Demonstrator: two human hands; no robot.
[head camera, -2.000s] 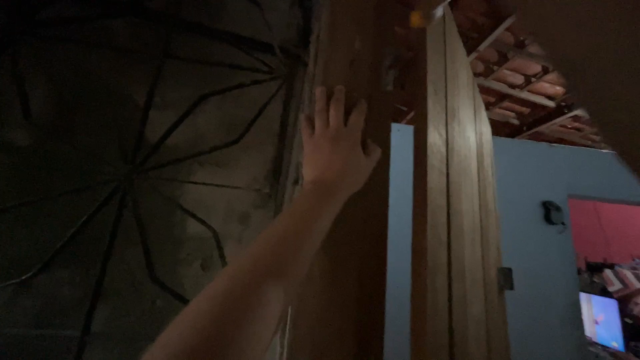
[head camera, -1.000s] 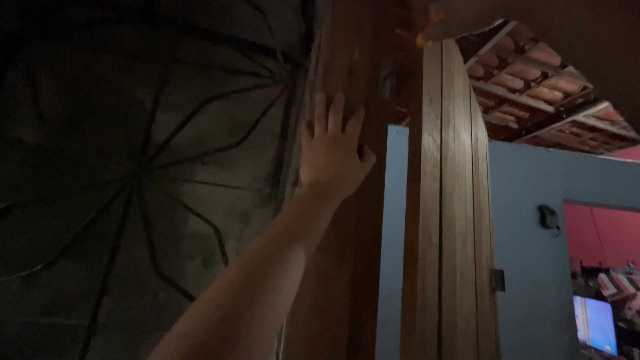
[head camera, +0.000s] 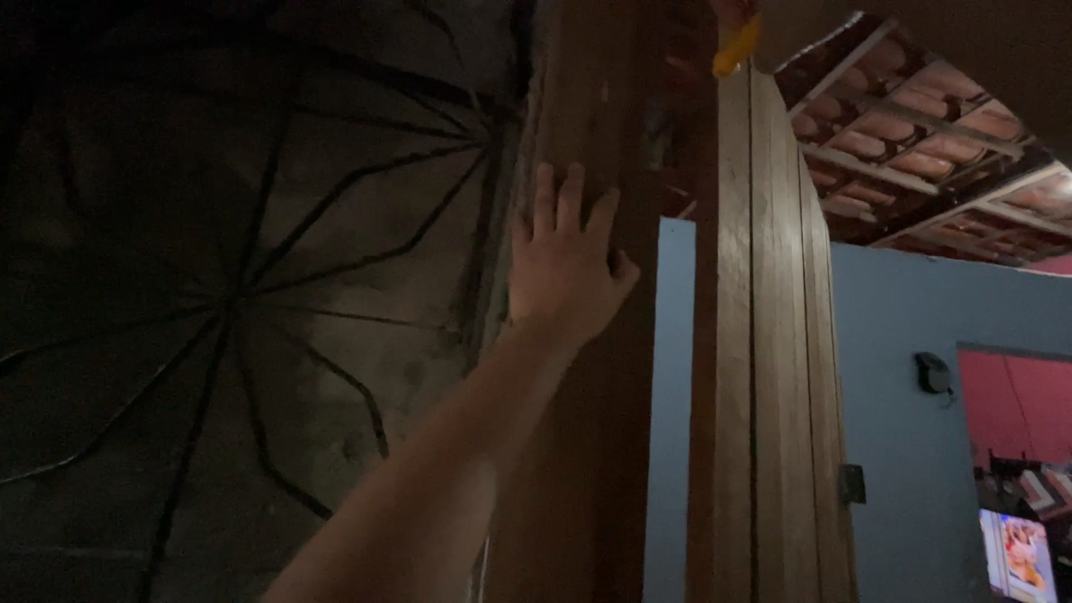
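Note:
My left hand (head camera: 571, 266) rests flat with spread fingers on a dark brown wooden door frame (head camera: 578, 469), holding nothing. At the top right, partly cut off and blurred, my right hand (head camera: 796, 29) is raised near the upper edge of a paneled wooden door (head camera: 779, 293). It has a small yellow-orange thing (head camera: 737, 48) at its fingers; what that is cannot be told. Between the frame and the door, a strip of blue wall shows through the gap.
Dark metal grille work (head camera: 234, 297) with radiating bars stands at the left. Beyond the door are a blue wall (head camera: 896, 318) with a small black device (head camera: 931, 373), a doorway to a pink room with a lit screen (head camera: 1017, 553), and a tiled roof (head camera: 913, 109) on beams.
The yellow-orange thing and the raised hand at the top right show more than two seconds ago. My left hand stays on the door frame.

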